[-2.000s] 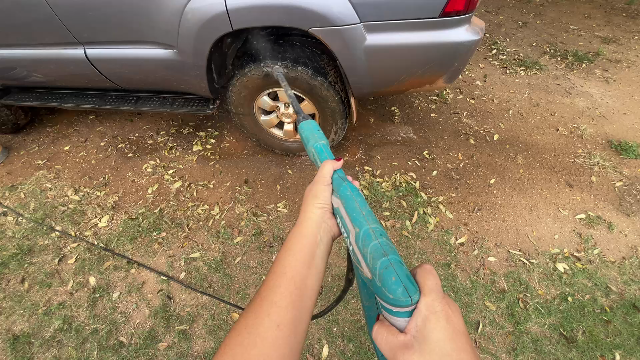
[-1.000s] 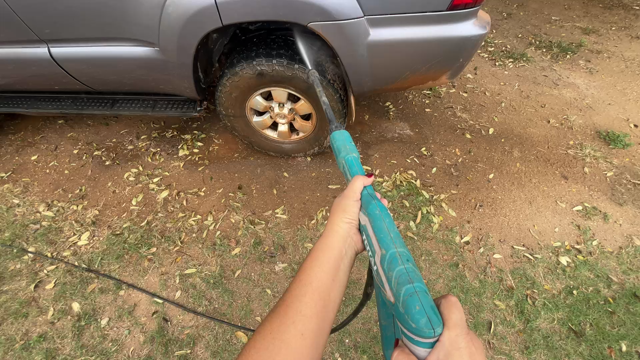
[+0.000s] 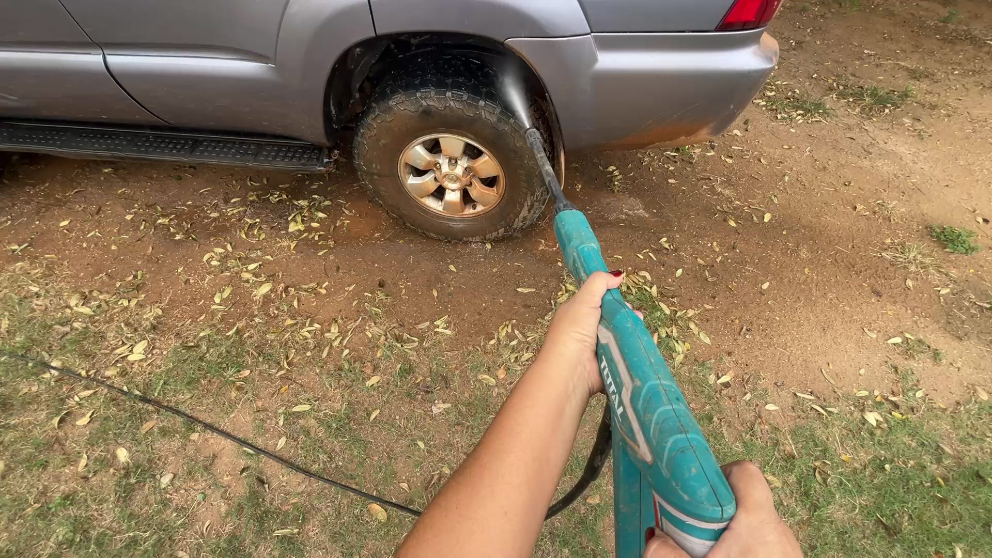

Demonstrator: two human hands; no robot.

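My left hand (image 3: 585, 325) grips the front part of a teal Total pressure washer gun (image 3: 659, 387) from its left side. At the lower edge my right hand (image 3: 736, 515) is closed around the gun's rear grip, partly out of view. A black nozzle lance (image 3: 549, 172) extends from the gun toward the rear tire (image 3: 380, 159) of a silver SUV. White water spray (image 3: 513, 94) leaves its tip into the wheel well (image 3: 349, 85). Brown dirt marks the tire and the alloy wheel rim (image 3: 452, 175).
A black hose (image 3: 232, 439) runs across the grass on the left, and a thicker hose section (image 3: 593, 461) curves below the gun. The SUV's running board (image 3: 163, 146) and rear bumper (image 3: 674, 85) flank the wheel. Dry leaves lie on the dirt and grass.
The spray has moved from the upper left of the tire to its upper right, inside the wheel well. Both hands have kept hold of the gun.
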